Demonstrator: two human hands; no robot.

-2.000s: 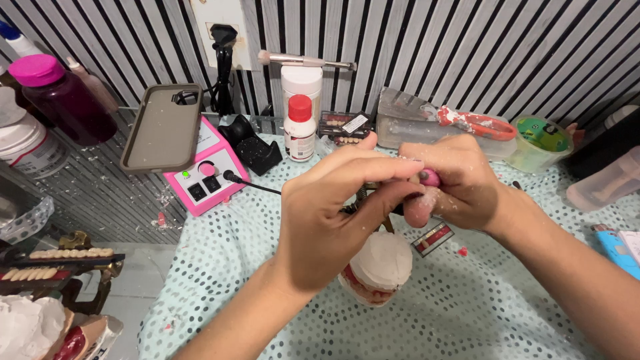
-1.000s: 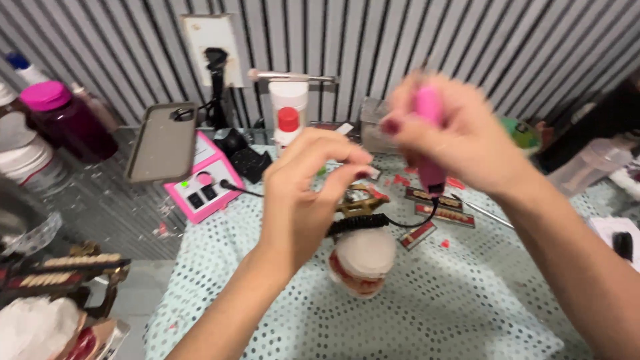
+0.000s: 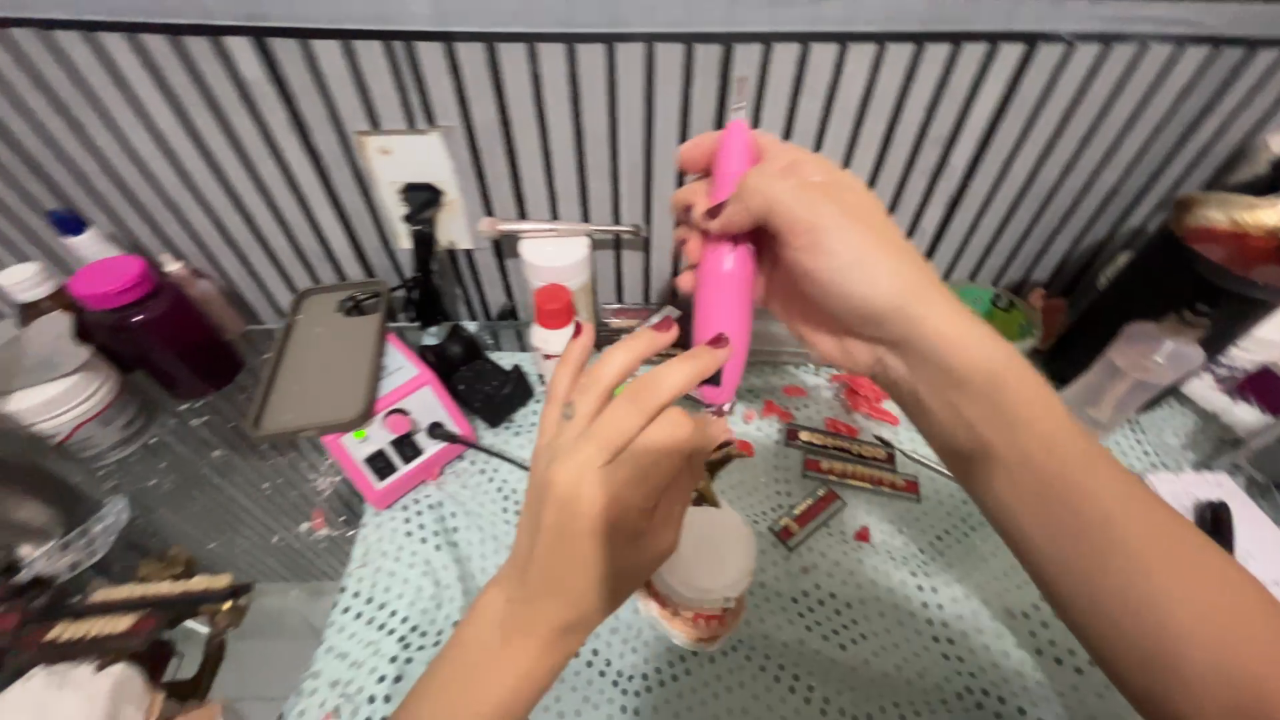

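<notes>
My right hand [image 3: 800, 230] is closed around a pink rotary handpiece [image 3: 725, 300], held upright with a thin metal tip at its top. Close to its lower end is my left hand [image 3: 620, 470], thumb and forefinger together; whether they pinch something is hidden. Below them a plaster dental model [image 3: 705, 560] with pink wax stands on the dotted cloth, in front of a brass-coloured articulator partly covered by my left hand. Strips of artificial teeth [image 3: 860, 475] and red wax scraps [image 3: 862, 398] lie to the right.
A pink control box [image 3: 400, 440] with a lit green light stands at left, a grey phone case [image 3: 325, 360] against it. Behind are a red-capped bottle [image 3: 553, 320] and a brush [image 3: 560, 229] across a white container. More bottles stand at far left; a metal instrument [image 3: 920, 460] lies right.
My hands were together two seconds ago, then apart with the handpiece in the right. Now the handpiece has its thin tip upward, and my left hand is at its lower end.
</notes>
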